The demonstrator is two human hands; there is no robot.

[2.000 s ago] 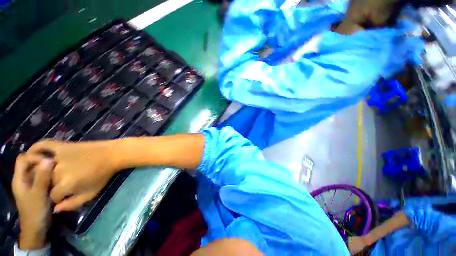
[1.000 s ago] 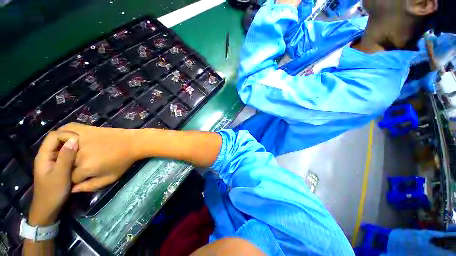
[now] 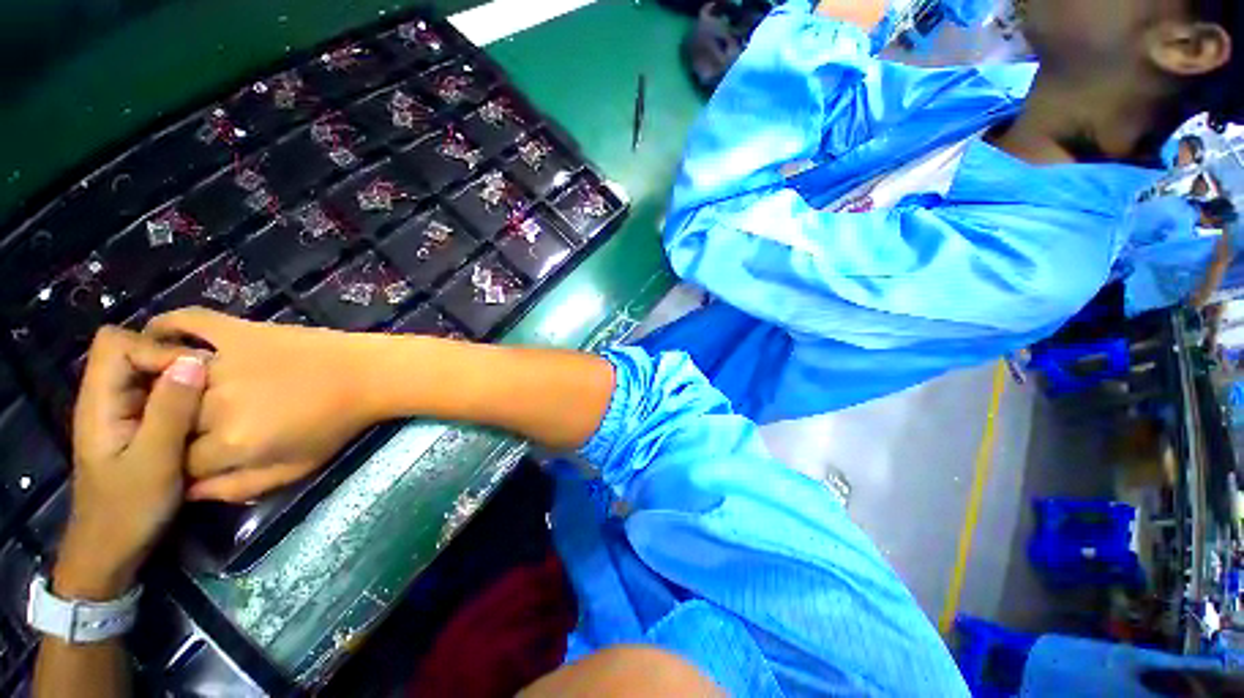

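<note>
A black parts tray point(image 3: 426, 243) with square pockets lies on the green bench, with small silvery parts with thin red wires in many pockets. My right hand point(image 3: 266, 402) reaches in from the right over the tray's near edge, fingers curled. My left hand point(image 3: 130, 443), with a white watch on its wrist, meets it fingertip to fingertip at the lower left. Anything between the fingertips is hidden. Another black tray part point(image 3: 205, 648) shows at the bottom left, below my hands.
A thin dark stick point(image 3: 639, 109) lies on the green bench point(image 3: 587, 102) beyond the tray. A dark rounded object point(image 3: 719, 48) is at the top. A coworker in a blue smock point(image 3: 873, 259) sits close on the right. Blue stools point(image 3: 1085, 541) stand on the grey floor with a yellow line.
The view has shifted and sharpened, so the tray and coworker sit further right in the picture. My hands stay together over the tray, with only slight finger changes.
</note>
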